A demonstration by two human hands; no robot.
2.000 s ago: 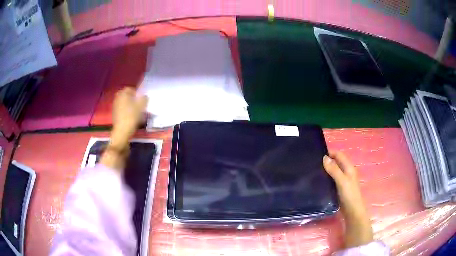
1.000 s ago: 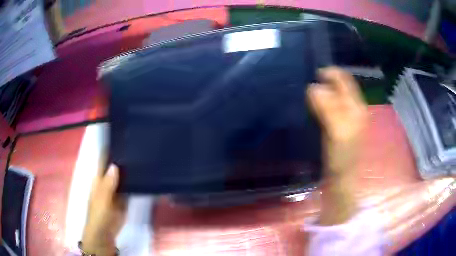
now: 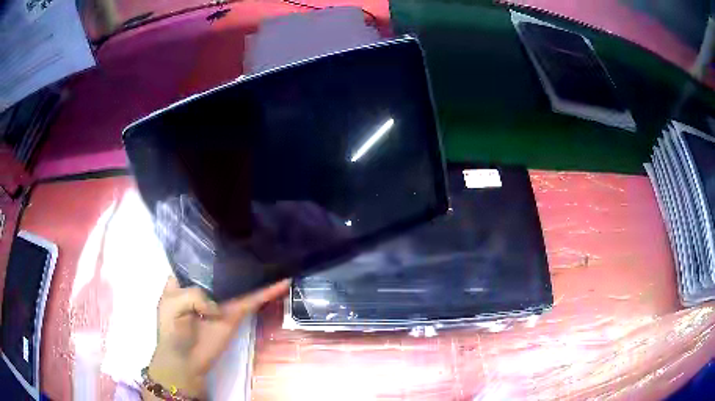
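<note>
A black glossy tablet [image 3: 313,149] is held up tilted over the bench, with a light streak and reflections on its face. My left hand [image 3: 196,329] grips its lower left edge, fingers partly under it. My right hand is not in view. A second black tablet [image 3: 486,251] with a white label [image 3: 482,178] lies below and right, on thin white layers, partly hidden by the held one. A white sheet [image 3: 129,290] lies at left, bright with glare and partly behind my left hand.
An interleaved stack [image 3: 686,211] stands at far right. A single unit [image 3: 576,70] lies on the green mat [image 3: 462,102]. Another tablet [image 3: 27,301] lies at far left. Spare sheets [image 3: 313,31] lie at the back. A printed sheet [image 3: 43,51] hangs upper left.
A tablet has been lifted off the centre pile and is now held up at left by my left hand. My right hand has left the view. The tablet on the left sheet is gone from sight.
</note>
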